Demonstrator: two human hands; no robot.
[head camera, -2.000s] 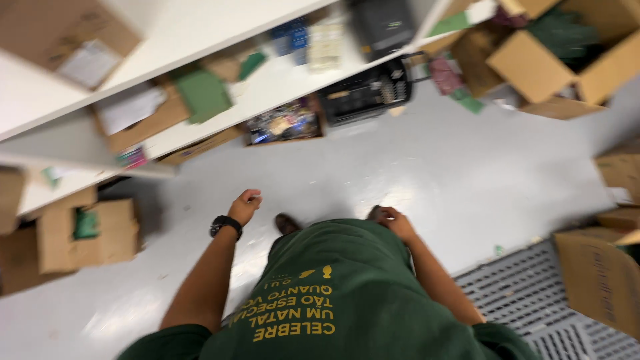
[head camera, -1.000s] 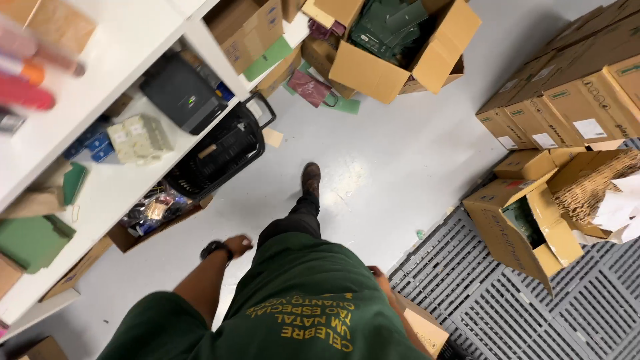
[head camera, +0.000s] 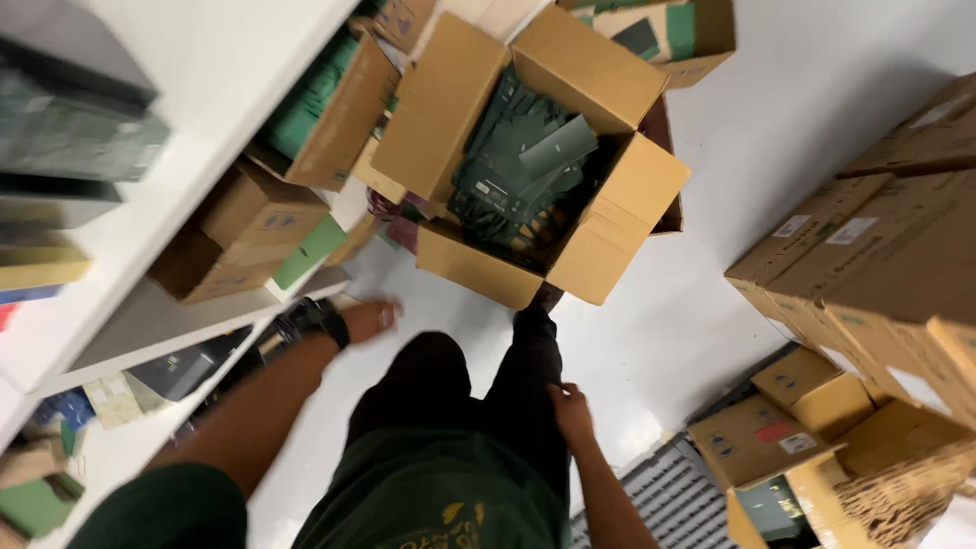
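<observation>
My left hand (head camera: 371, 319), with a dark watch on the wrist, hangs over the grey floor beside the white shelving and holds nothing; its fingers are slightly blurred. Beside my right thigh is my right hand (head camera: 570, 408), empty, with loosely curled fingers near the black trousers. Ahead of my feet stands an open cardboard box (head camera: 618, 217) with its flaps spread. It holds a heap of dark green bags (head camera: 507, 171) with cords, and a loose green card or box piece (head camera: 559, 145) lies on top.
White shelving (head camera: 229, 114) with cartons runs along the left. Stacked closed cartons (head camera: 862, 244) stand at the right. Lower right, open boxes (head camera: 762, 438) sit by a grey slatted pallet (head camera: 648, 488). Another open box (head camera: 690, 72) is behind the central one.
The view has swung right and moved forward, so the box of green bags is now just ahead of my feet. Both hands stay empty.
</observation>
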